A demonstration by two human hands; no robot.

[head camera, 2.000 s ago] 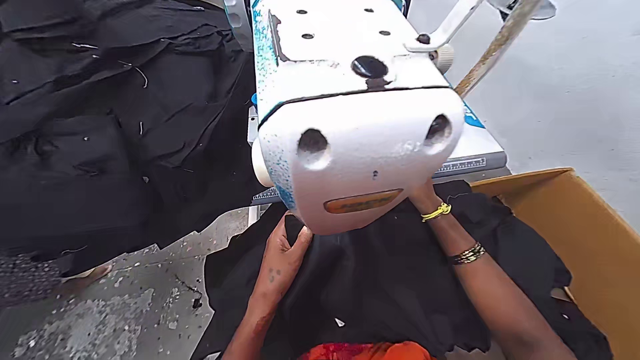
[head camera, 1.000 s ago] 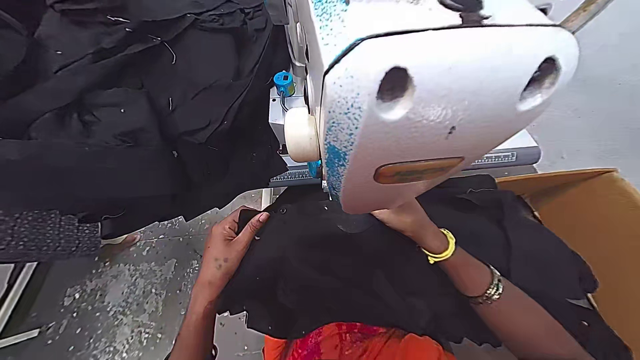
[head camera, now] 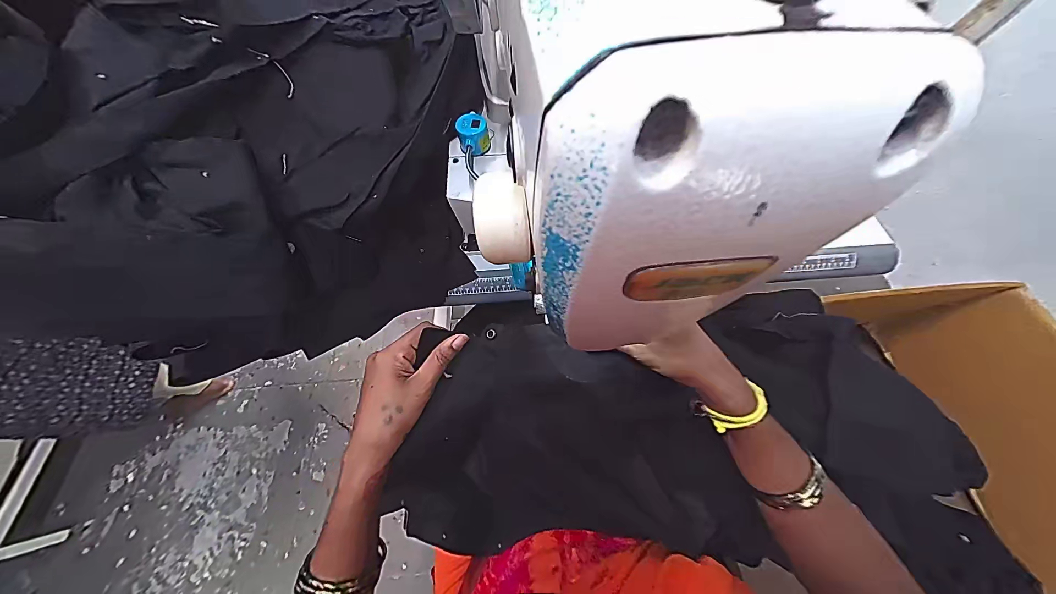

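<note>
A piece of black fabric [head camera: 569,445] lies over my lap and reaches up under the head of a white sewing machine [head camera: 709,198]. My left hand [head camera: 404,379] pinches its upper left corner between thumb and fingers, beside a small ring-shaped mark or eyelet [head camera: 491,334]. Under the machine head, my right hand [head camera: 685,355] touches the fabric; its fingertips are partly hidden, so its grip cannot be made out. The needle area is hidden behind the machine head.
More black fabric [head camera: 165,206] is heaped at the left. An open cardboard box [head camera: 973,371] stands at the right. A white round knob [head camera: 499,216] and a blue part [head camera: 473,132] sit left of the machine head. Another person's foot [head camera: 194,396] shows at lower left.
The view has shifted, with the machine head now larger and farther right. My left hand has moved away from the machine head to the fabric's left corner. My right hand remains beneath the head.
</note>
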